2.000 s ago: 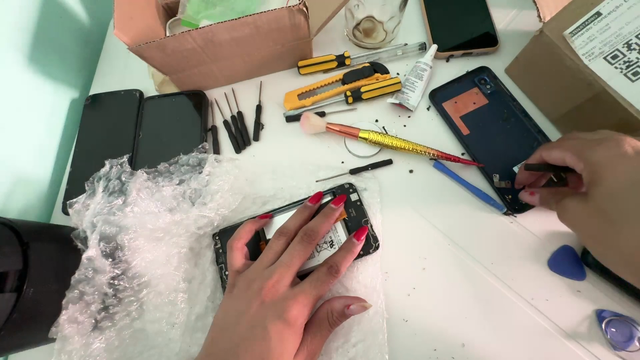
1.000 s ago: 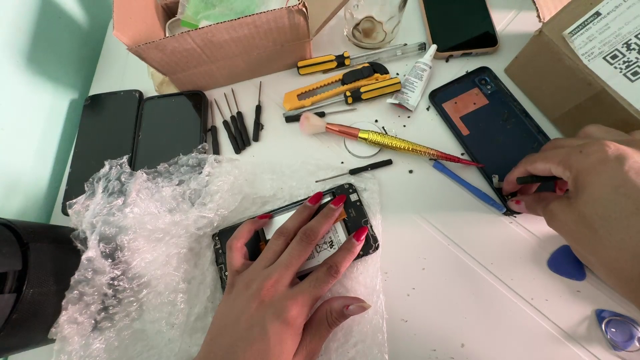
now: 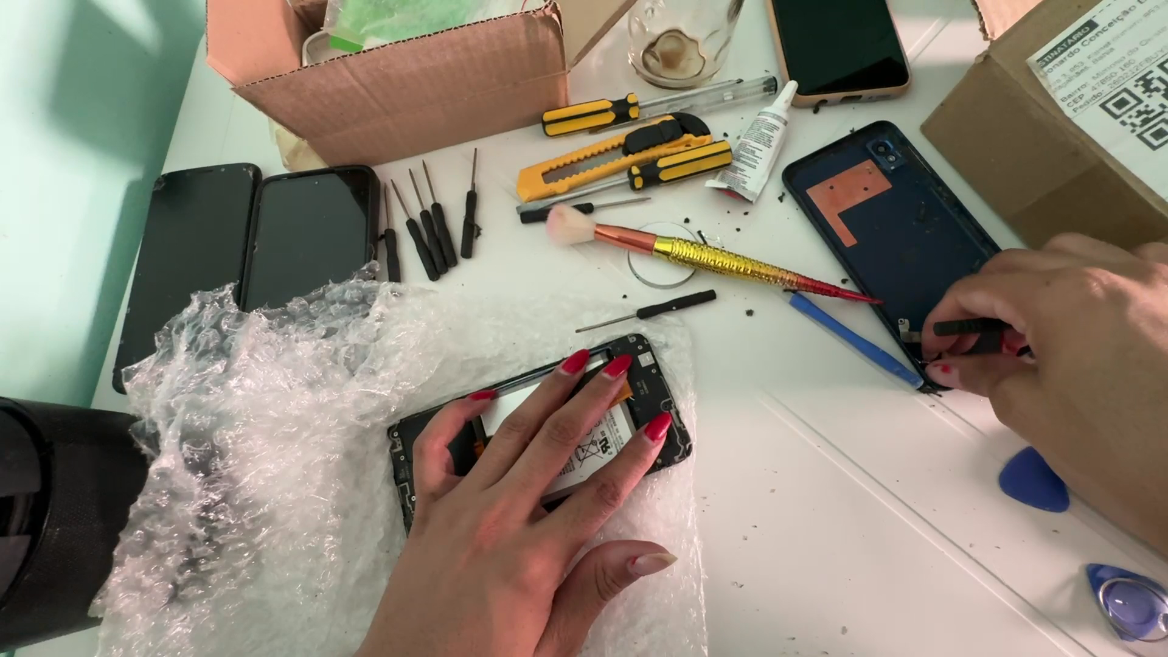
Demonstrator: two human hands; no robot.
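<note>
My left hand (image 3: pixel 538 502) rests with spread fingers on an opened smartphone (image 3: pixel 671 401), its battery showing between the fingers. Under the phone lies bubble wrap (image 3: pixel 301 474). At the right, my right hand (image 3: pixel 1049 338) holds a small black-handled tool (image 3: pixel 969 326), probably a small screwdriver, at the lower end of a dark blue phone back cover (image 3: pixel 922 219). A small metallic part (image 3: pixel 907 332) shows beside the fingertips; whether they touch it I cannot tell. Left of the cover lie a blue plastic pry tool (image 3: pixel 853 339) and a brush with a scaly gold handle (image 3: pixel 730 260).
Small screwdrivers (image 3: pixel 438 228), a yellow utility knife (image 3: pixel 611 160), larger screwdrivers (image 3: pixel 680 164) and a glue tube (image 3: pixel 757 146) lie beyond the phone. Cardboard boxes (image 3: pixel 411 91) stand at the back left and right. Two phones (image 3: pixel 310 228) lie left, blue picks (image 3: pixel 1034 479) right.
My right hand has shifted slightly at the lower end of the back cover, and the black tool's angle has changed. My left hand has stayed on the opened phone.
</note>
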